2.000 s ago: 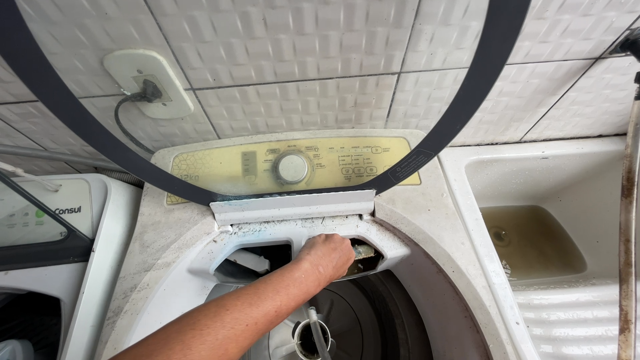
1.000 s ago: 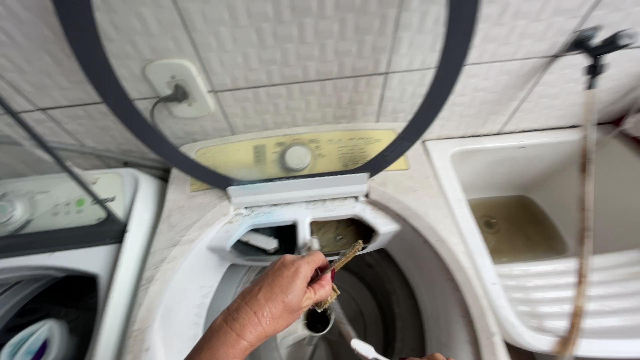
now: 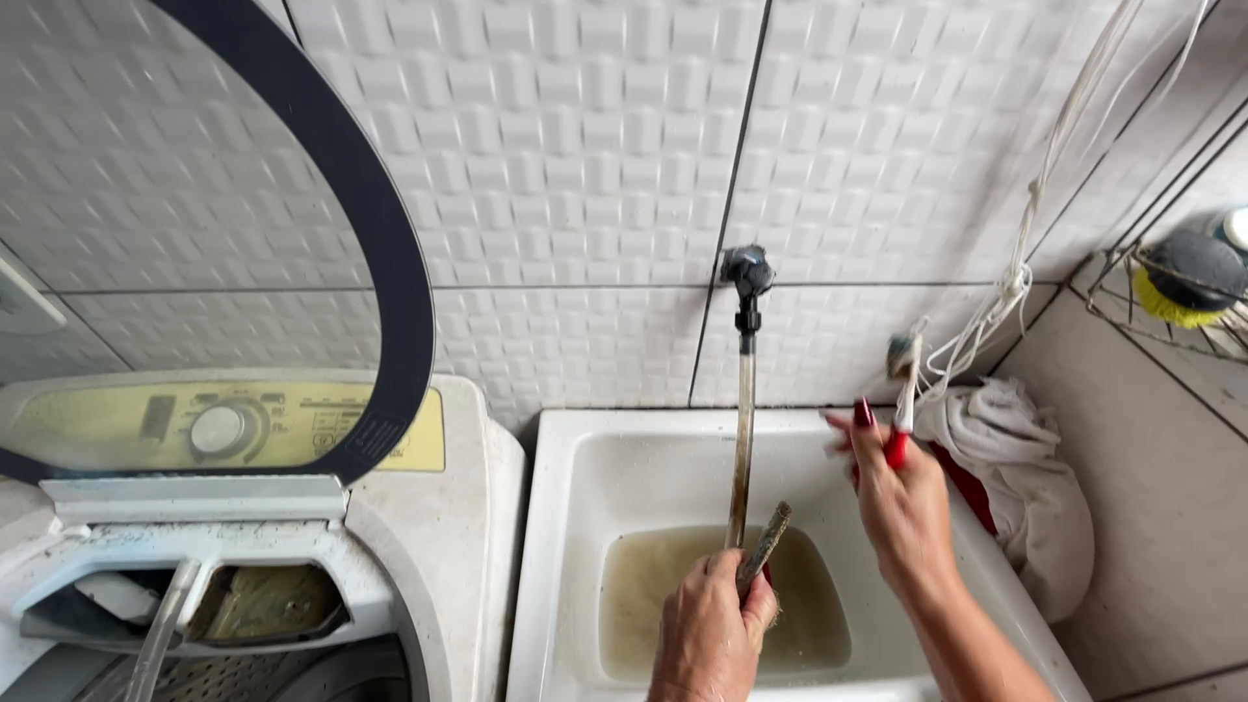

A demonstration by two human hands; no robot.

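Note:
My left hand (image 3: 710, 624) is closed on a narrow, grimy piece (image 3: 765, 546), over the white sink (image 3: 551, 546) with murky brown water (image 3: 634, 604). The piece tilts upward beside a hose (image 3: 744, 439) that runs down from a black wall tap (image 3: 748, 273); whether the hand touches the hose I cannot tell. My right hand (image 3: 902, 497), over the sink's right side, grips a brush (image 3: 905, 400) with a red and white handle, bristles up. On the left, the washing machine (image 3: 478, 517) has its lid (image 3: 395, 322) raised, showing two dispenser openings, the right one (image 3: 273, 600) dirty inside.
White cloths (image 3: 1024, 487) lie on the sink's right edge, beneath hanging white cords (image 3: 1014, 283). A wire rack (image 3: 1160, 312) at the right wall holds a black and yellow scrub brush (image 3: 1185, 278). A clear tube (image 3: 161, 634) crosses the washer's opening.
My left hand has moved right from the washing machine to the sink, carrying the grimy piece. My right hand, barely visible a second ago, now shows with the brush. The view has swung right.

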